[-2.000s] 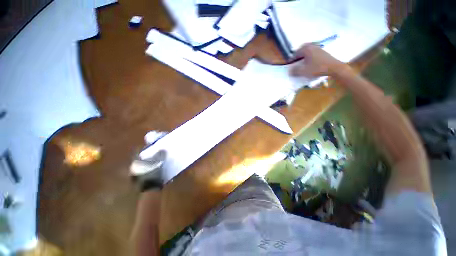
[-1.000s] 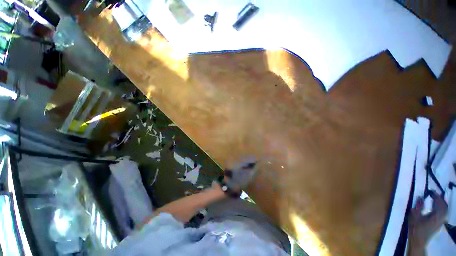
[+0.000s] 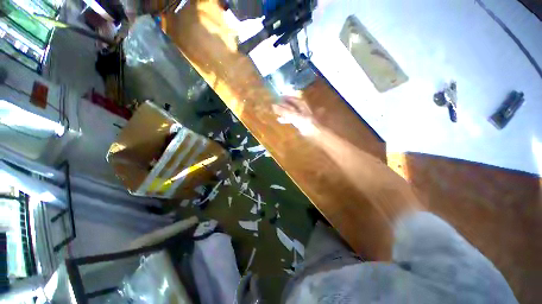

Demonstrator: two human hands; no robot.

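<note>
My right hand is bare and blurred, reaching over the brown table just below the cutting machine. Glare and blur hide its fingers and anything in them. My left hand is not in view. The dark cutting machine, cut off by the top edge, stands upright at the lay's corner, its silver base plate low beside the lay. The white marker paper tops the lay, with a thin dark fabric edge.
A flat grey-tan weight, a silver clamp and a dark handled weight lie on the paper. Left of the table edge are a taped cardboard box, floor scraps and a dark metal frame.
The view has swung left along the table, bringing the machine into view. My right hand has gone from the white strips to near the machine. My gloved left hand has left the picture.
</note>
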